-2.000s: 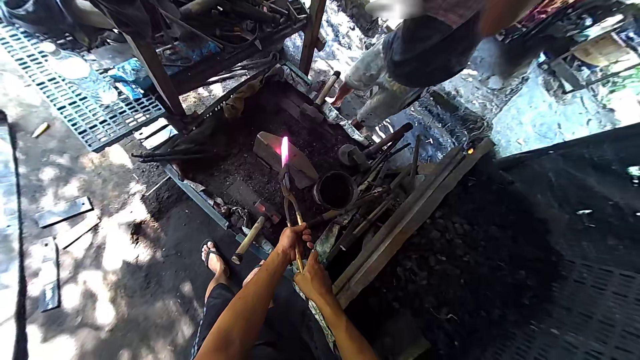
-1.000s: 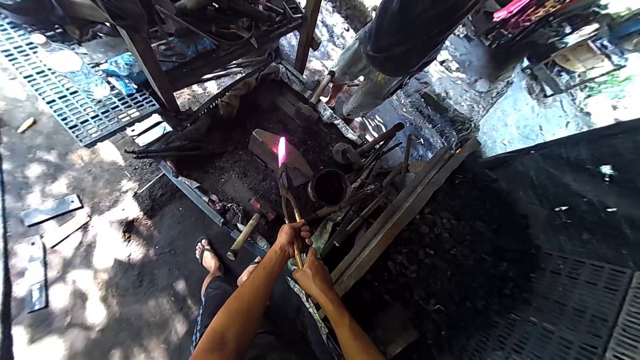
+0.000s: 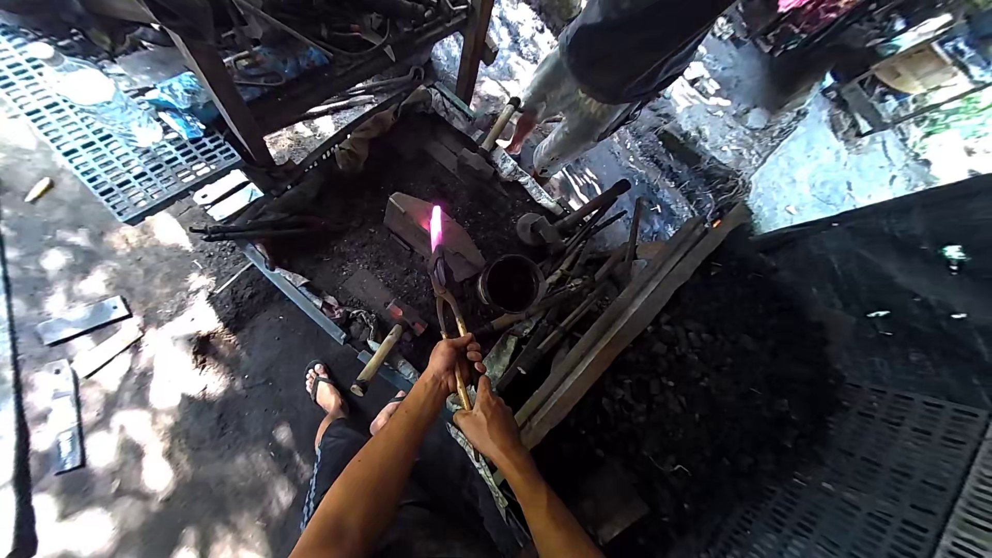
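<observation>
Both my hands are on a pair of long blacksmith's tongs [image 3: 442,298]. My left hand [image 3: 455,363] is closed around the two handles below the pivot. Behind it, nearer my body, my right hand [image 3: 487,418] grips the handle ends. The jaws hold a workpiece whose far part is a glowing piece of hot metal [image 3: 436,226], bright pink-white. It lies over a flat-topped anvil block [image 3: 415,225], with a reddish glow beside it; whether it touches the block, I cannot tell. A hammer [image 3: 377,359] with a wooden handle rests left of my hands, its head on the dark ground.
Right of the tongs stands a round container [image 3: 511,284] with a dark inside. Beyond it are a second hammer [image 3: 542,229] and several rods. A wooden beam [image 3: 635,322] borders a heap of charcoal [image 3: 697,387]. Another person's legs [image 3: 577,116] stand at the far side.
The other person's legs and dark clothing have shifted at the far side. My hands keep their hold on the tongs, and the glowing piece stays over the block.
</observation>
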